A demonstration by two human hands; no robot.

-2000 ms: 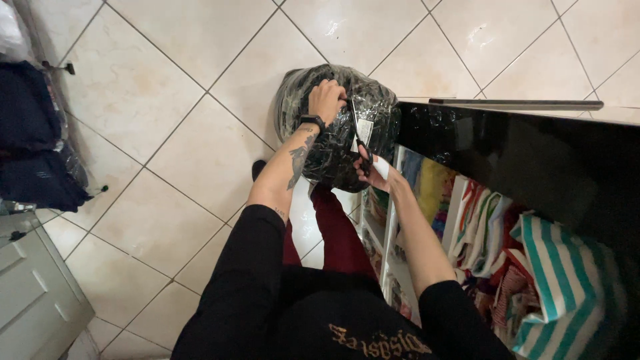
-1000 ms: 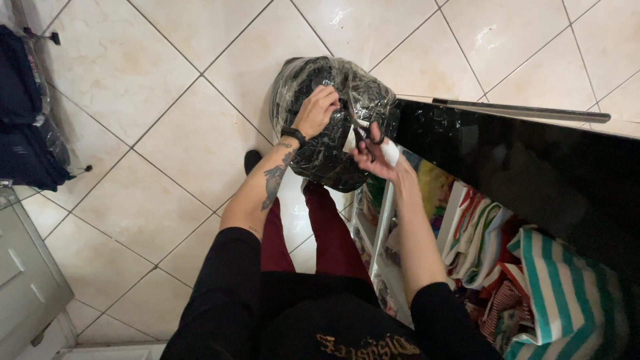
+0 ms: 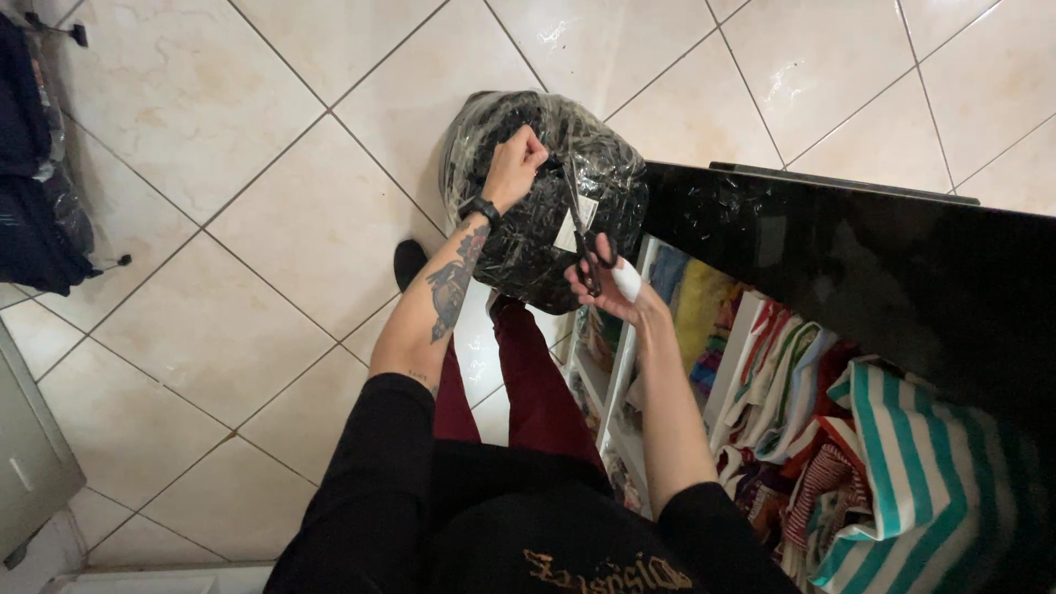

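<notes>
A large rounded bundle (image 3: 511,239) in black wrapping and clear plastic film, with a white label bearing writing, stands on the floor beside the counter. My left hand (image 3: 517,163), with a black watch on its wrist, is over the bundle's upper part, its fingertips pinched together on the plastic film. Black-handled scissors (image 3: 587,252) are in my right hand (image 3: 609,285), with fingers in the handle loops and a white patch near the thumb's base. Their blades point away from me, over the bundle and beside the label. The blade tips are hard to make out.
To the right, a glossy black countertop (image 3: 825,247) adjoins white shelves (image 3: 734,355) holding folded fabrics and a teal-striped cloth (image 3: 899,462). Dark plastic-wrapped items (image 3: 37,165) are at the far left, above a grey panel (image 3: 29,445). My feet stand by the bundle on the tiled floor.
My left hand lay with its fingers on the bundle two seconds ago; now its fingers are drawn together and raised. The scissors stay in my right hand near the label.
</notes>
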